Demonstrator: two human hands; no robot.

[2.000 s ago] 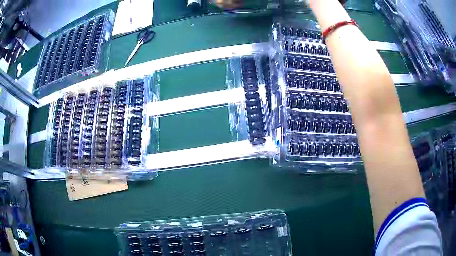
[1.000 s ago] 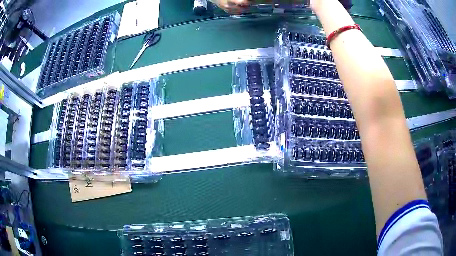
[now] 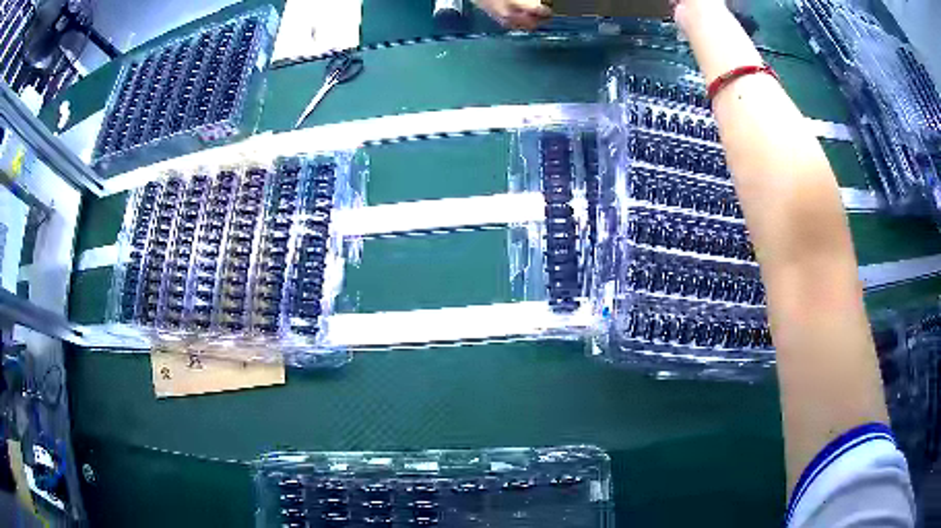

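Note:
My right hand point(image 3: 693, 10) is at the top edge, partly cut off, with its fingers at the right end of a brown flat piece point(image 3: 611, 7), likely cardboard. My right arm, with a red wristband, reaches up from the lower right. Another hand point(image 3: 513, 11) is at the left end of the brown piece; its arm is outside the picture, and no arm of mine leads to it. My left hand is not in view. Below lies a clear tray point(image 3: 686, 222) with rows of small dark parts, partly hidden by my arm.
More trays of dark parts lie at left point(image 3: 232, 248), upper left point(image 3: 186, 88) and bottom point(image 3: 439, 495). Scissors point(image 3: 335, 80) lie beside a white sheet point(image 3: 318, 29). Handwritten cardboard point(image 3: 219, 373) sticks out under the left tray. Stacked clear trays point(image 3: 877, 108) stand upper right. Metal rails point(image 3: 433, 327) cross the green surface.
The view has shifted, so the trays and scissors appear farther right. The brown piece at the top edge shows more clearly between the two hands. My right arm stays stretched out.

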